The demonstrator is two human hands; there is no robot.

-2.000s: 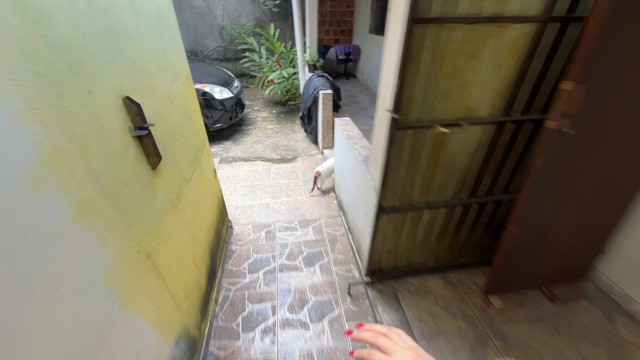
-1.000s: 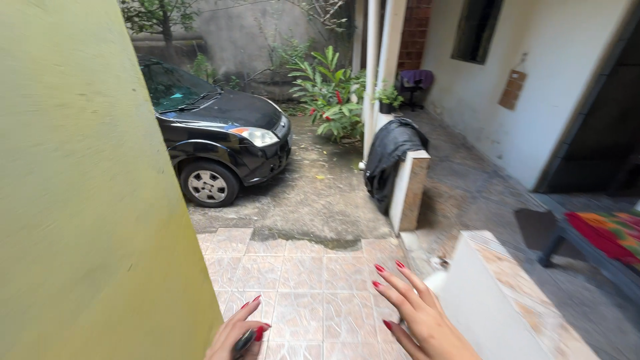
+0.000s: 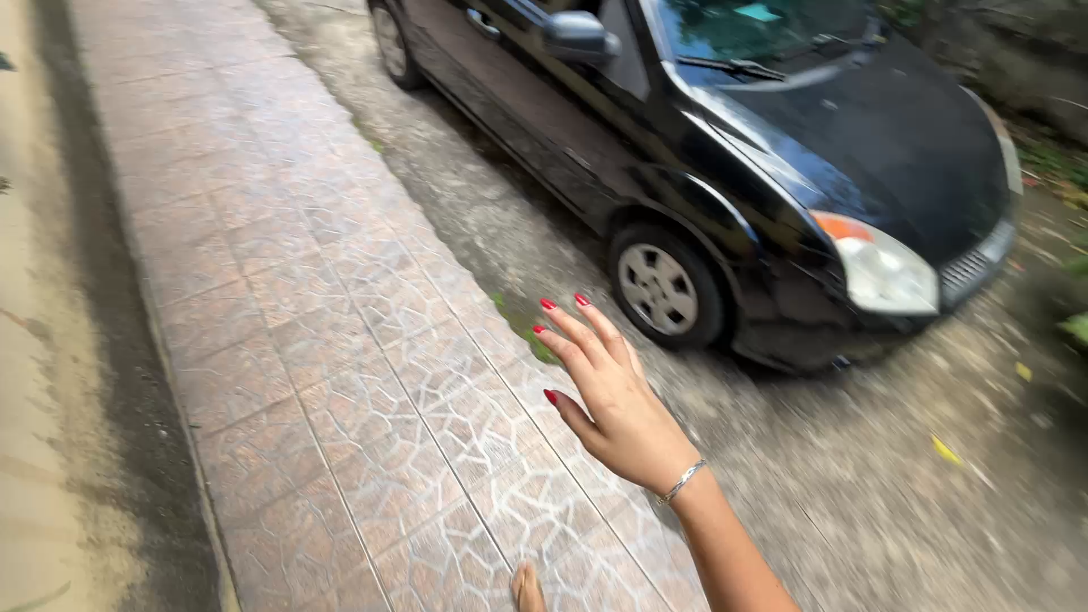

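My right hand (image 3: 608, 391), with red nails and a silver bracelet (image 3: 682, 482) at the wrist, is held out over the tiled walkway (image 3: 365, 340). Its fingers are apart and nothing is in it. Behind the fingertips, to the upper right, is the front wheel (image 3: 657, 289) of a black car (image 3: 714, 170). My left hand is out of view. Part of a bare foot (image 3: 528, 588) shows on the tiles at the bottom edge.
A stained yellowish wall (image 3: 76, 340) runs along the left side of the walkway. Rough concrete ground (image 3: 850, 459) with fallen leaves borders the tiles on the right, where the car stands. Green plants are at the far right edge.
The view has turned toward the walkway beside the car, which now fills the upper right. My left hand, seen a second ago at the bottom, has left the view.
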